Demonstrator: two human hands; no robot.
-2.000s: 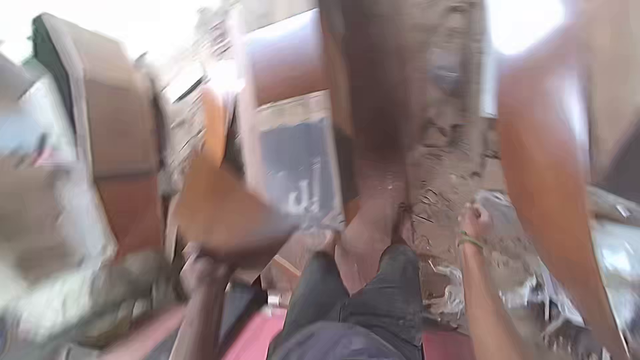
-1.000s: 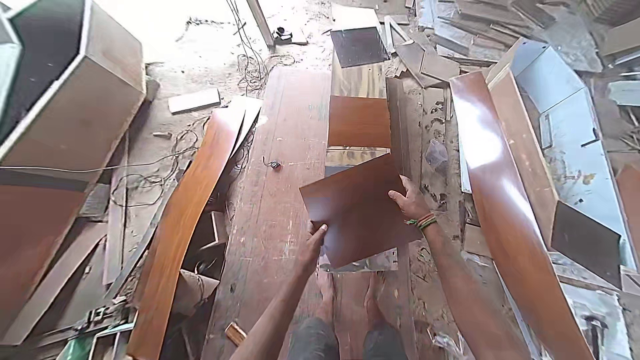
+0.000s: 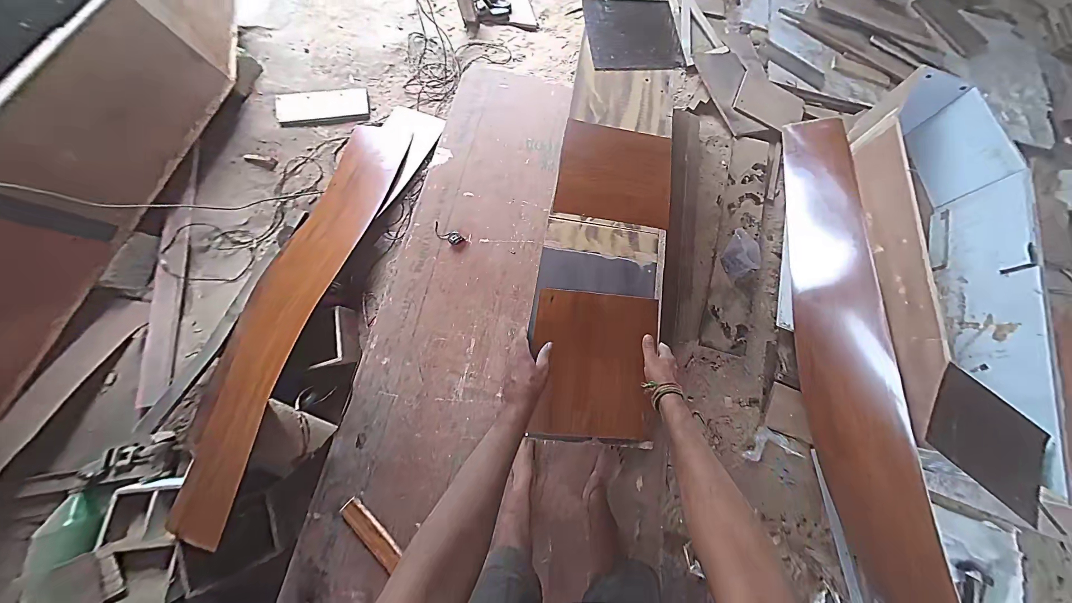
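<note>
A reddish-brown wood-grain sheet (image 3: 596,368) lies over the near end of a long narrow panel, between my two hands. My left hand (image 3: 528,373) holds its left edge, thumb on top. At the right edge my right hand (image 3: 662,364), with bracelets at the wrist, grips it the same way. Just beyond the sheet shows a dark grey patch (image 3: 595,272) on the panel, then a strip of streaked wood grain. Farther up, a second wood-grain sheet (image 3: 613,174) covers the panel, and a black piece (image 3: 632,33) lies at its far end.
The panel rests on a long reddish board (image 3: 469,318), which bears a small dark object (image 3: 455,239) and a wood offcut (image 3: 371,534). Long curved laminate strips lie left (image 3: 285,318) and right (image 3: 846,335). A large cabinet (image 3: 126,109) stands left, a pale-blue-lined box (image 3: 980,218) right; cables and scraps litter the floor.
A second ago both hands held the sheet tilted and turned; now it lies lined up with the panel beneath. Two seconds ago, in a blurred view, my left hand held a brown sheet off to the left.
</note>
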